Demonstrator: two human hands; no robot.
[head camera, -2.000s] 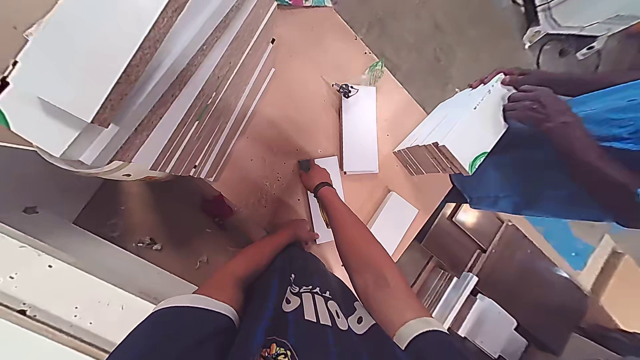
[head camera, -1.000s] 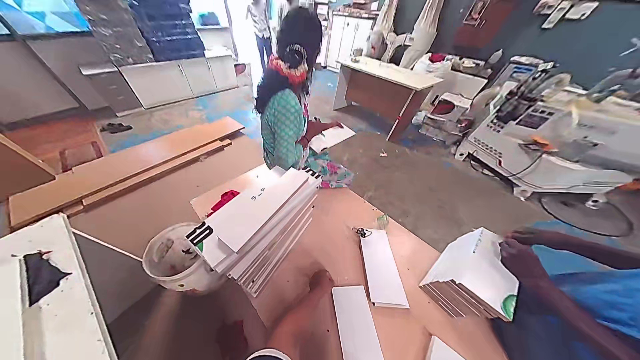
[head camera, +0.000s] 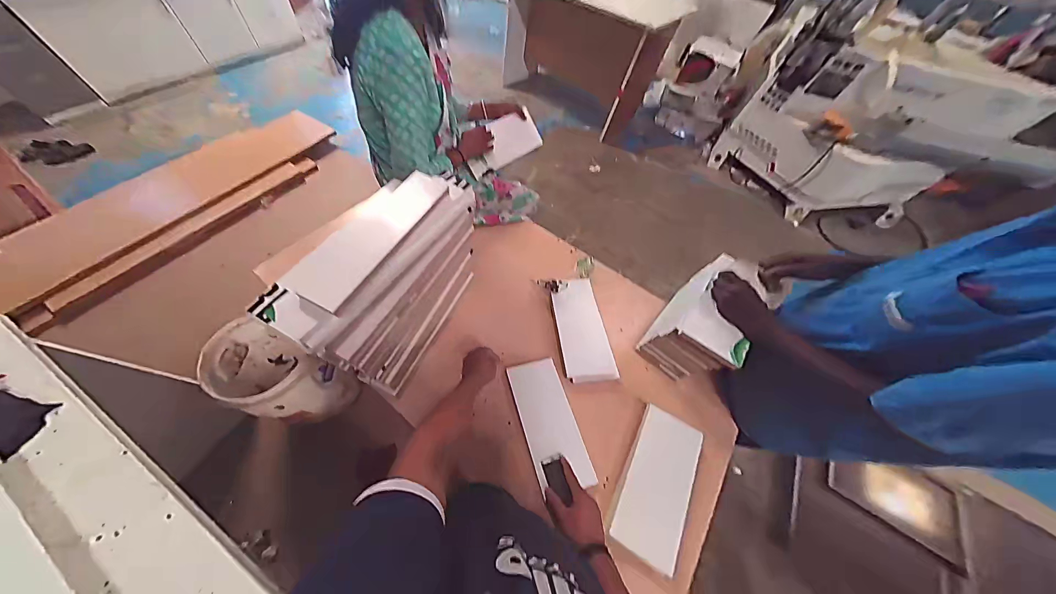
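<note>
My right hand (head camera: 575, 510) grips a small dark block-like tool (head camera: 557, 480) at the near end of a white panel (head camera: 549, 417) lying on the wooden worktop (head camera: 495, 285). My left hand (head camera: 481, 365) rests on the worktop just left of that panel's far end; its fingers are blurred, and I cannot tell whether they hold anything. A second white panel (head camera: 584, 334) lies farther off, with small dark items at its far end. Another white panel (head camera: 657, 487) lies to the right, close to the worktop's edge.
A tall stack of white boards (head camera: 371, 256) stands at the left, beside a dirty white bucket (head camera: 276, 371). At the right a person in blue handles a stack of panels (head camera: 697, 322). Beyond the worktop, a person in green holds a white board (head camera: 513, 142). Long brown boards (head camera: 165, 198) lie far left.
The view has swung up and back down. My right hand, earlier near the panel's far end, is now at its near end. My left hand is now farther forward, beside the far end.
</note>
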